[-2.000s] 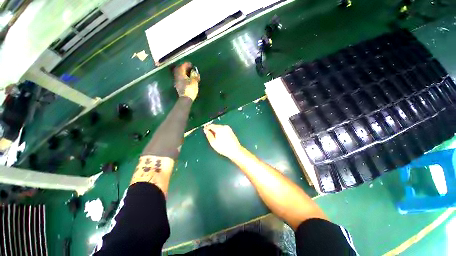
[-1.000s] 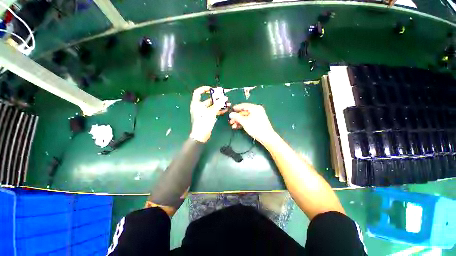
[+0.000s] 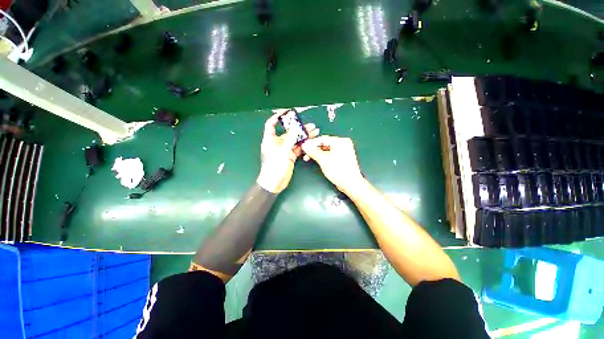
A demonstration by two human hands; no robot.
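My left hand [image 3: 276, 153] holds a small adapter unit [image 3: 293, 126] with a pale inside and dark edges, above the far edge of the green bench [image 3: 199, 159]. My right hand [image 3: 336, 159] is against the near end of the unit, with thumb and fingertips pinched together there. What lies between the right fingertips is too small to tell. A bit of dark cord shows beside the right wrist; the rest of it is hidden under the hand and forearm.
Rows of black housings [image 3: 523, 172] stand on pale boards at the right. Crumpled white paper [image 3: 128, 172] and black adapters with cords [image 3: 95, 156] lie at left. More units lie on the green belt [image 3: 318, 59]. Blue crates [image 3: 79, 291] and a blue stool [image 3: 563, 281] stand below.
Since two seconds ago, my left hand has come back from the belt with the unit. Since one second ago, the cord below the hands has mostly gone from sight beneath my right hand.
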